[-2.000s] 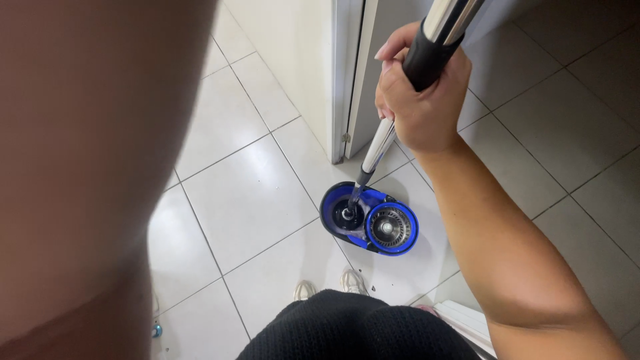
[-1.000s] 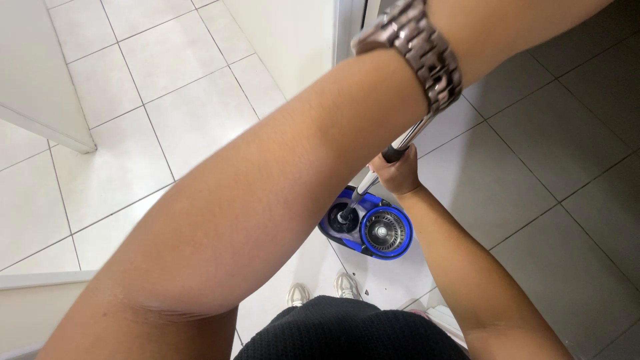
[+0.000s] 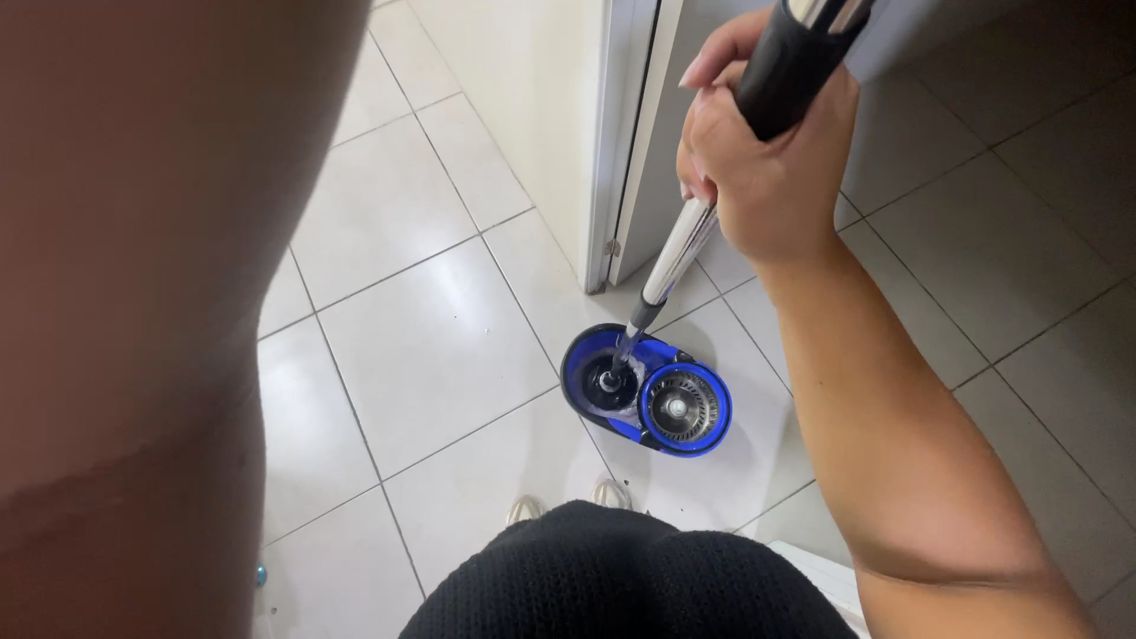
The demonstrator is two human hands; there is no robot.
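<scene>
My right hand (image 3: pixel 768 151) is closed around the metal handle of a spin mop (image 3: pixel 683 253), just under and against its black sleeve. The handle slants down into the wash side of a blue spin-mop bucket (image 3: pixel 652 355), where the dark round mop head (image 3: pixel 610 382) sits. Beside it in the same bucket is a round metal spin basket (image 3: pixel 683 406) with nothing in it. My left arm fills the left of the view; my left hand is beyond the top edge, out of sight. The handle's upper end is also out of view.
Behind the bucket stands the end of a white wall or door frame (image 3: pixel 596 177) with a metal hinge. My shoes (image 3: pixel 612 494) are on the tiled floor (image 3: pixel 444 337) just in front of the bucket. A small blue round thing (image 3: pixel 261 575) lies at the lower left.
My left arm, which crossed the view with a wristwatch a second ago, is back at the left edge. My right hand is higher in the view. The bucket stays in place.
</scene>
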